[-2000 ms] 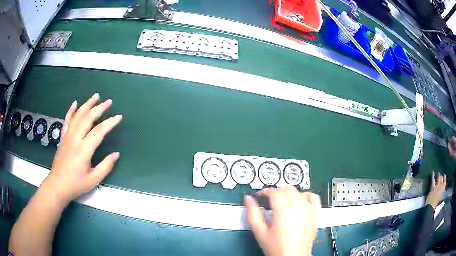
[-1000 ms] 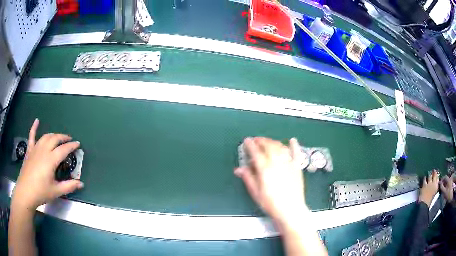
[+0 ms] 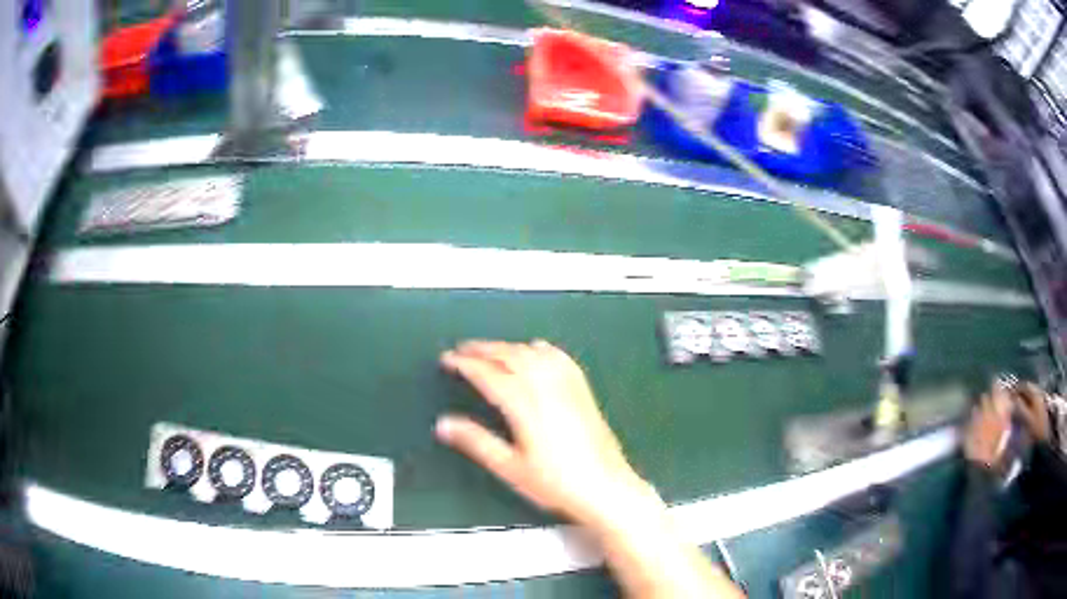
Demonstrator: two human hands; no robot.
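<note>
A fixture with black parts [image 3: 260,475] lies on the near green belt at the lower left, its four black rings in a row. My right hand [image 3: 532,421] is over the belt to the right of it, fingers spread, touching no fixture. A fixture with silver parts [image 3: 742,336] lies farther right on the same belt, beyond my right hand. My left hand is not in view.
Another fixture [image 3: 162,205], blurred, lies on the far belt at left. Metal rails [image 3: 386,264] divide the belts. A red bin [image 3: 582,84] and blue bins [image 3: 796,135] stand at the far side. A guide arm [image 3: 893,281] and another person's hands [image 3: 997,424] are at right.
My left hand has left the picture. The fixture with black parts shows uncovered, farther right and lower in view. My right hand has let go of the silver-parts fixture and moved left; that fixture lies farther back.
</note>
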